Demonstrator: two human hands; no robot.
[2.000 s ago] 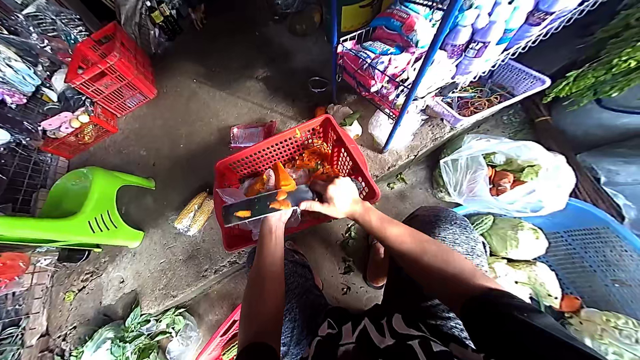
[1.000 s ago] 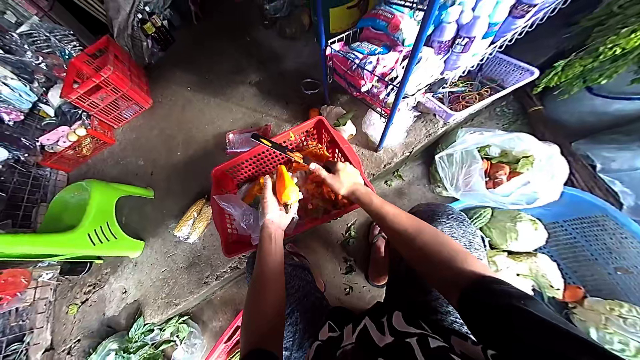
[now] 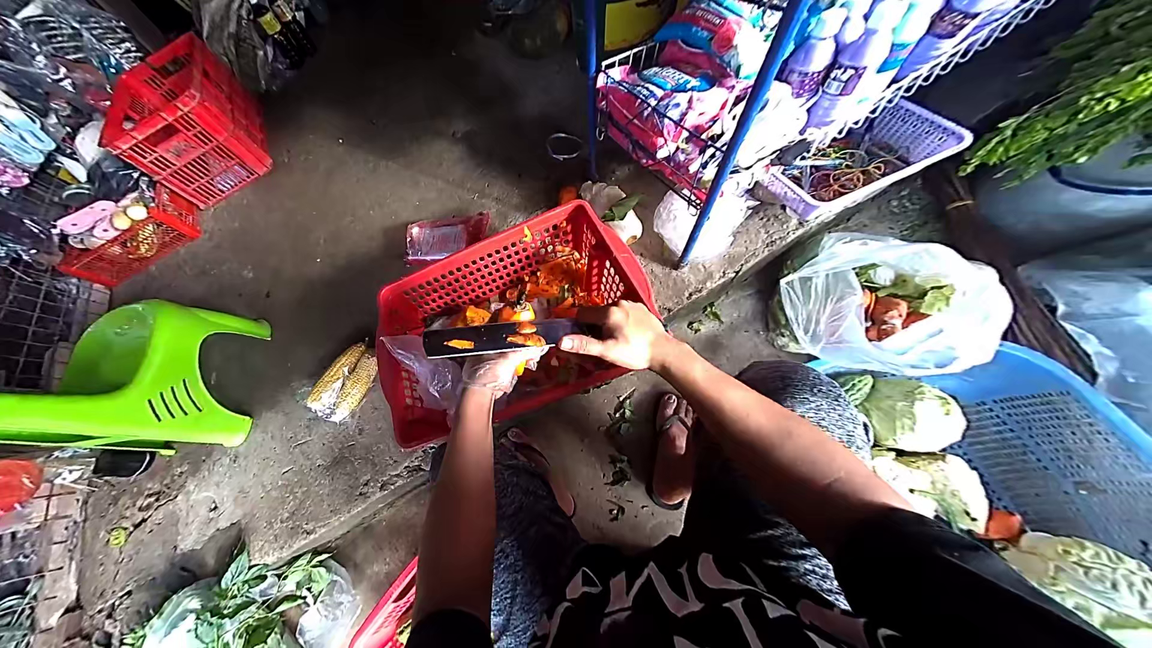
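My right hand (image 3: 625, 337) grips the handle of a wide-bladed knife (image 3: 490, 339), held level over a red plastic basket (image 3: 486, 261). Orange scraps cling to the blade's face. Under the blade, my left hand (image 3: 500, 371) holds a piece of orange vegetable (image 3: 516, 317), perhaps squash; the blade hides part of both. Orange peelings and chunks (image 3: 560, 277) lie inside the basket, and a clear plastic bag (image 3: 423, 367) hangs at its left end.
Wrapped corn cobs (image 3: 344, 382) and a green plastic chair (image 3: 153, 378) are at left. A blue-posted rack (image 3: 742, 126) stands at upper right. Cabbages (image 3: 913, 414) in a blue basket (image 3: 1048, 432) and a plastic bag of vegetables (image 3: 900, 297) lie at right.
The knife has swung from pointing up and left, beyond the orange piece, to lying level across my left hand. Two seconds ago it was also across that hand.
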